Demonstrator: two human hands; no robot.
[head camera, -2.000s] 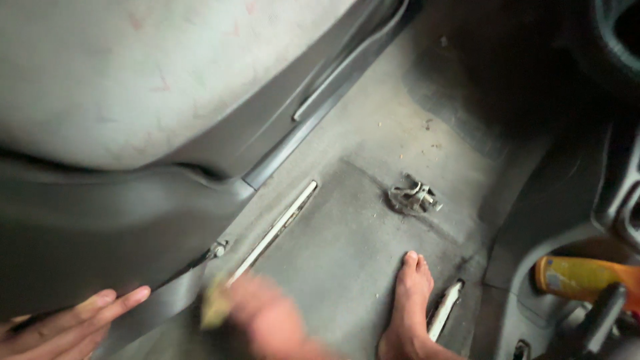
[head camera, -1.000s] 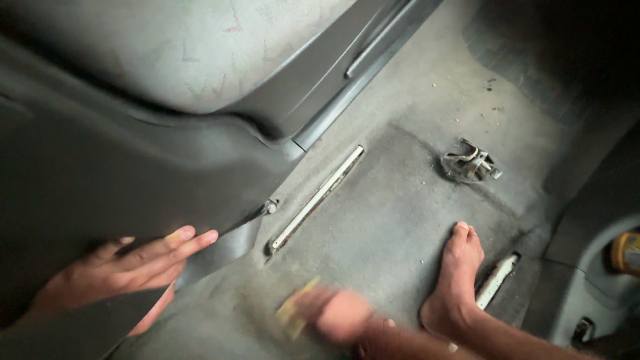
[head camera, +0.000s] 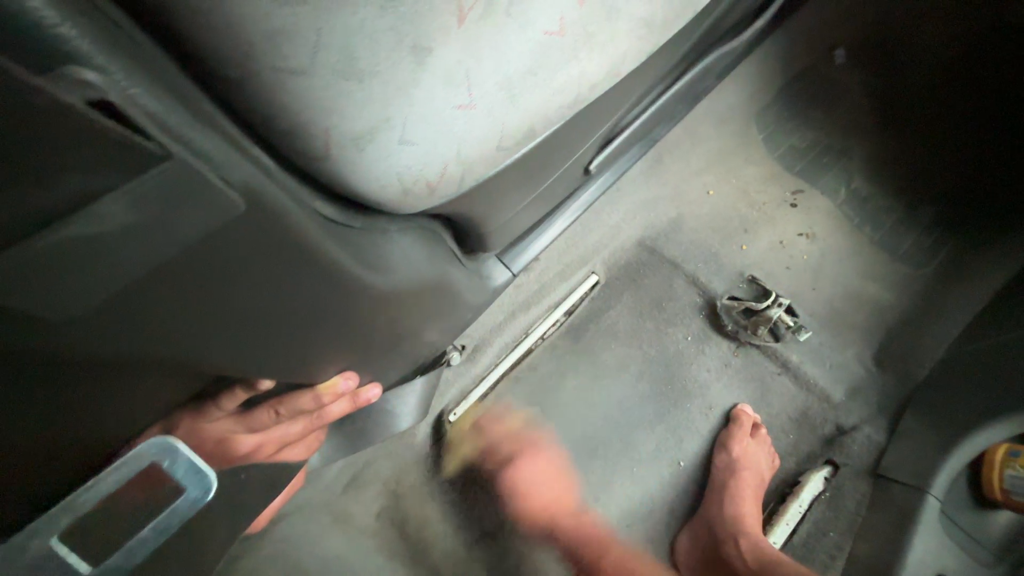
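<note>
At the lower left, my left hand (head camera: 264, 420) rests with its fingers stretched out against the lower edge of the dark plastic trim panel (head camera: 344, 296), holding nothing. My right hand (head camera: 528, 464), blurred by motion, grips a yellowish cloth or sponge (head camera: 460, 448) close to the near end of a pale metal seat rail (head camera: 524, 348). Under it is the grey vehicle floor covering (head camera: 632, 384), dark near the rail. Whether the cloth touches the floor cannot be told.
A bare foot (head camera: 740, 472) stands on the floor beside a second metal rail (head camera: 800, 504). Beyond it a metal bracket (head camera: 764, 310) sticks up, with crumbs around. A yellow container (head camera: 1004, 474) lies at the right edge. A metal buckle tongue (head camera: 132, 512) is at lower left.
My right hand, with the yellowish cloth or sponge, is now closer to the rail's near end than a second ago. My left hand stays at the trim panel. The buckle tongue has come into view.
</note>
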